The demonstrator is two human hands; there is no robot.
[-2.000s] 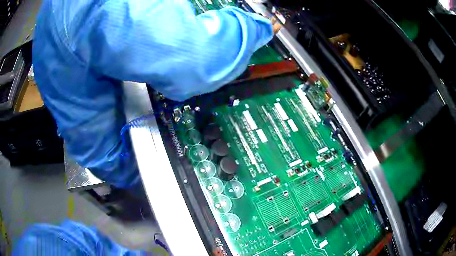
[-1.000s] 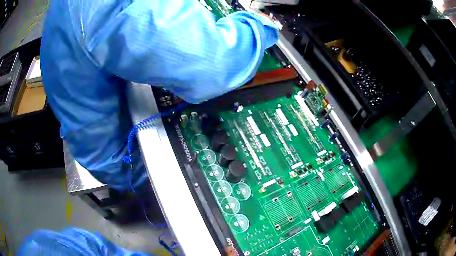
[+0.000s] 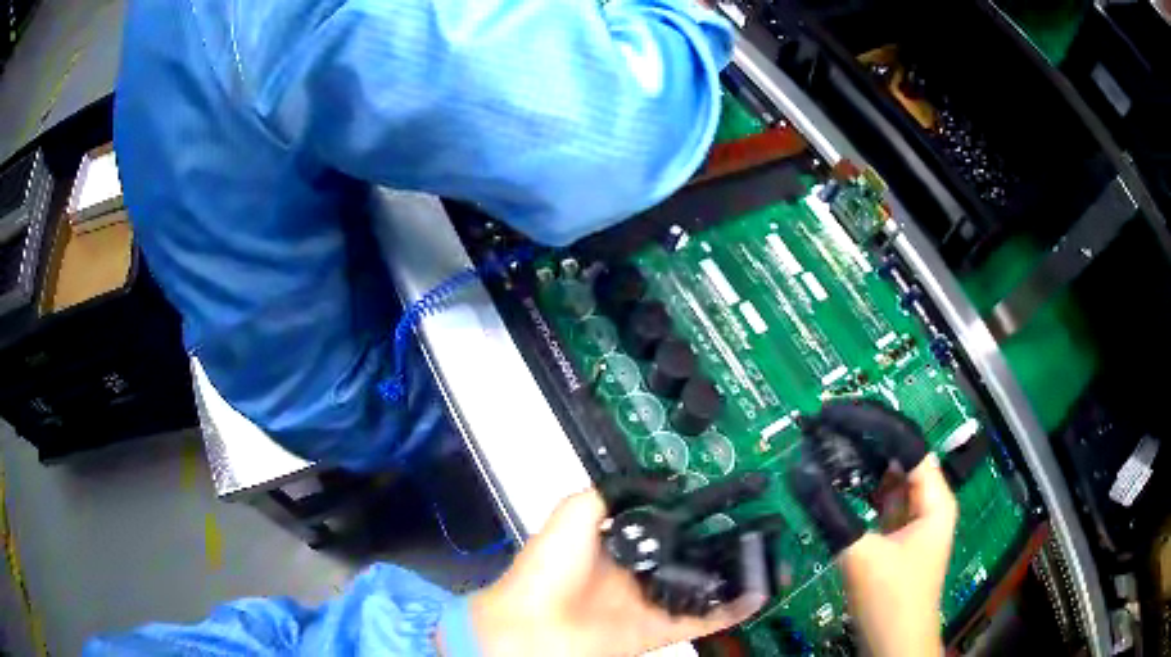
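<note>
My left hand (image 3: pixel 578 584) is at the bottom centre, over the near board edge, and holds several black capacitors (image 3: pixel 700 565). My right hand (image 3: pixel 899 539) is over the board to the right, with black finger cots on curled fingers; blur hides whether a capacitor is between them. The green circuit board (image 3: pixel 758 321) lies in a dark carrier (image 3: pixel 565 372). Several black capacitors (image 3: pixel 670 368) stand in a row on it. Beside them is a row of pale printed circles (image 3: pixel 640 413) with no capacitors on them; my left hand covers the lower ones.
Another person's light blue sleeve (image 3: pixel 514 116) reaches over the far end of the line. A coiled blue cord (image 3: pixel 437 302) crosses the pale near rail (image 3: pixel 469 372). Beyond the far metal rail (image 3: pixel 957 308) are black bins (image 3: pixel 957 154) with loose parts. A reddish-brown bar (image 3: pixel 751 154) borders the board.
Both my hands have come into view over the board, the left one with black capacitors. The board has shifted right and slightly up in the view. The other person's sleeve also sits further right.
</note>
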